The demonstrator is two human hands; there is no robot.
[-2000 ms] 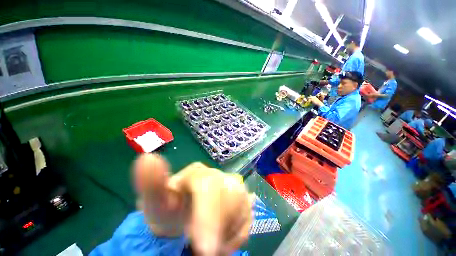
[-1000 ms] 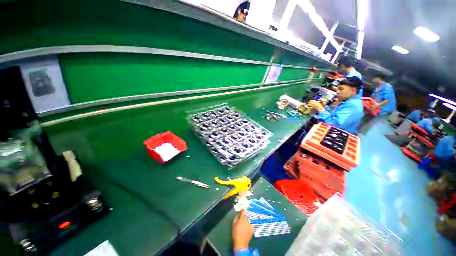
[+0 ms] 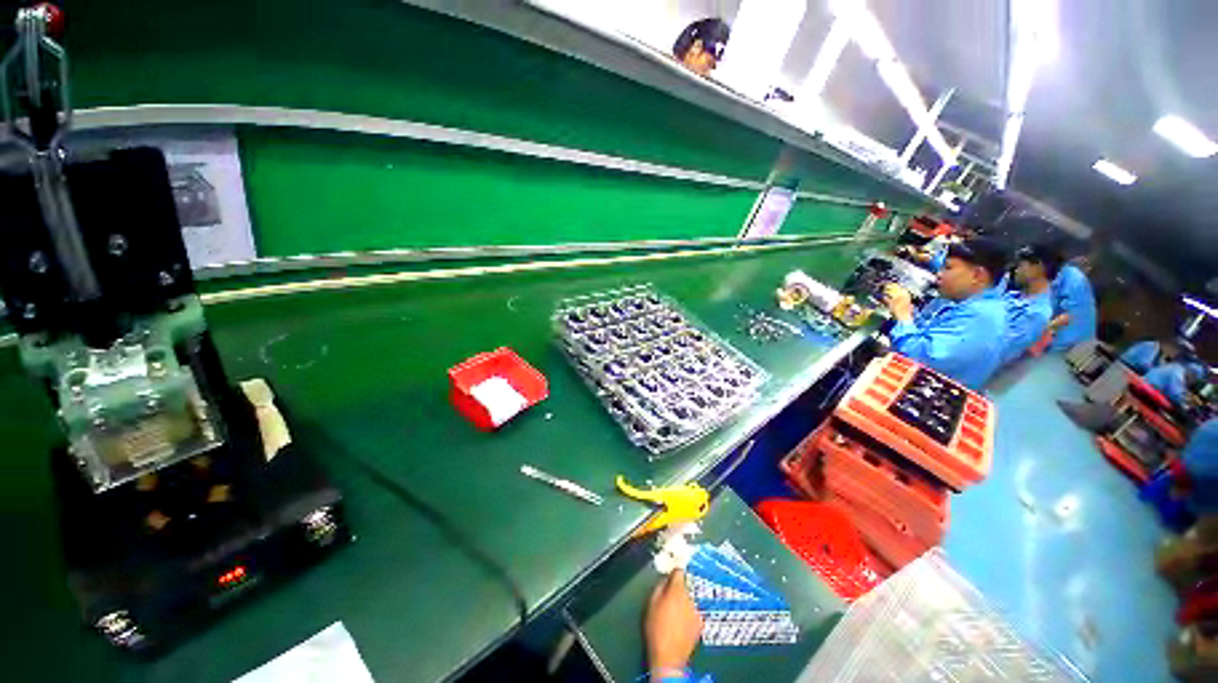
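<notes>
My right hand (image 3: 672,623) is low in the picture, over the left part of the low green side table. Its fingertips meet a small crumpled whitish piece (image 3: 675,547); whether they grip it is not clear. Fanned blue-and-white patterned strips (image 3: 741,596) lie just right of the hand. A yellow air blow gun (image 3: 679,503) lies at the bench edge above the hand. My left hand is out of the picture.
The green bench bears a filled blister tray (image 3: 657,367), a red parts bin (image 3: 470,387), a thin silver tool (image 3: 561,484) and a black press (image 3: 174,534). Orange-red trays (image 3: 875,460) and clear trays (image 3: 935,627) stand right. A neighbouring worker (image 3: 964,320) sits beyond.
The large blurred hand shape in front of the bench is gone; my right hand is at the side table. The view has swung left, showing more of the press.
</notes>
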